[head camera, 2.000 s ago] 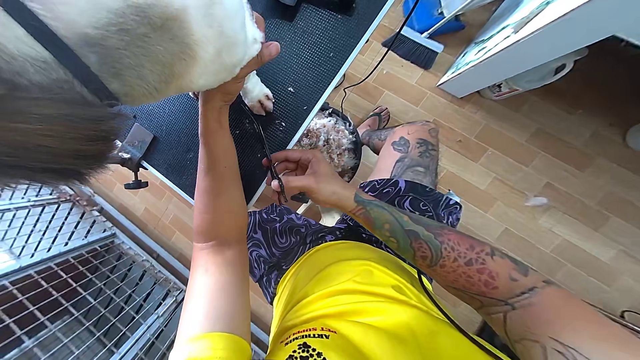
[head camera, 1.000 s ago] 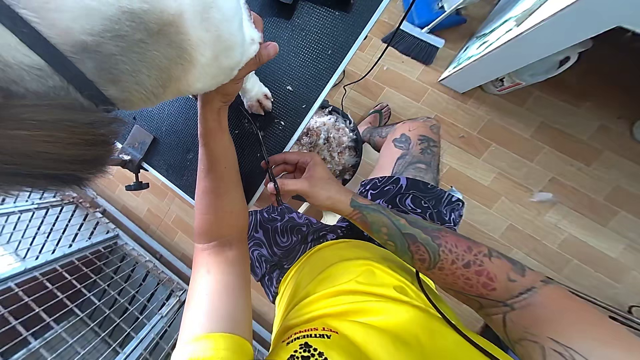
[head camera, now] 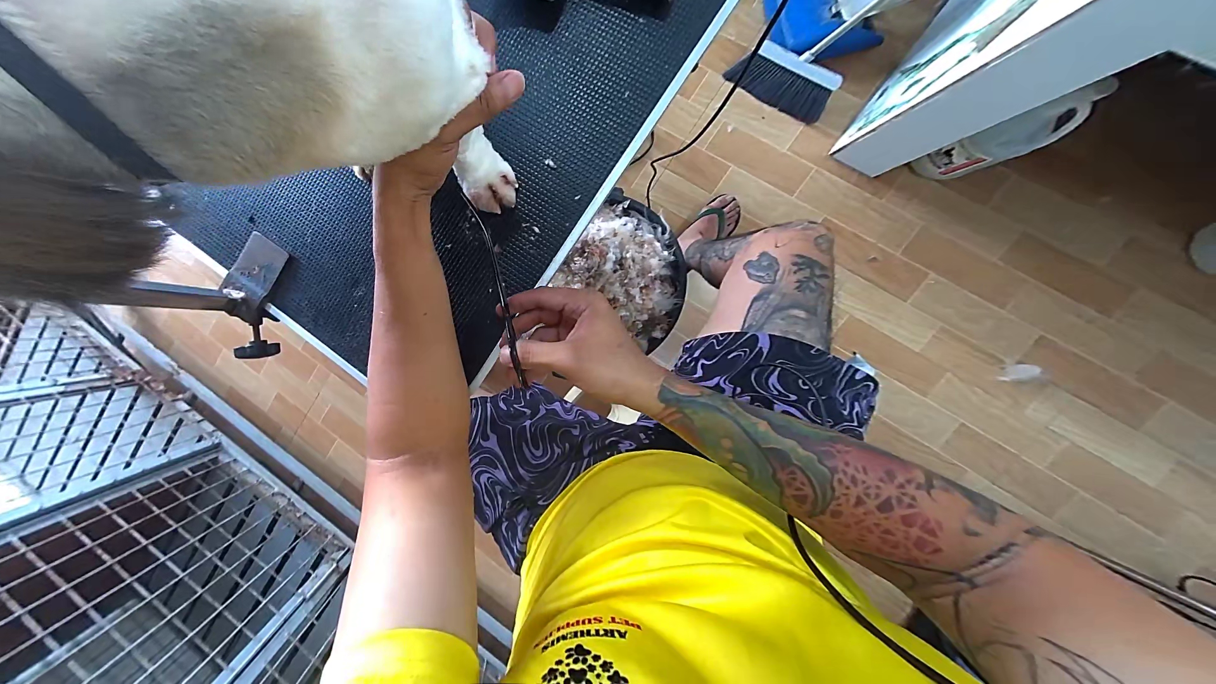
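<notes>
A dog's white-furred body (head camera: 285,85), crossed by a black strap (head camera: 81,109), fills the upper left. My left hand (head camera: 451,128) is cupped around its lower edge, thumb showing, most fingers hidden behind the fur. One white paw (head camera: 487,176) rests on a black textured grooming table (head camera: 589,85) beside my left wrist. My right hand (head camera: 570,342), near the table's edge and above my thigh, pinches a thin black cord (head camera: 498,266) between thumb and fingers. The cord runs up toward my left wrist, where its upper end is hidden.
A black bin of fur clippings (head camera: 617,266) stands by the table. A metal clamp with a knob (head camera: 255,285) grips the table edge above a wire cage (head camera: 171,560). A broom head (head camera: 784,81) and blue dustpan (head camera: 817,28) lie beyond, near a white cabinet (head camera: 997,76).
</notes>
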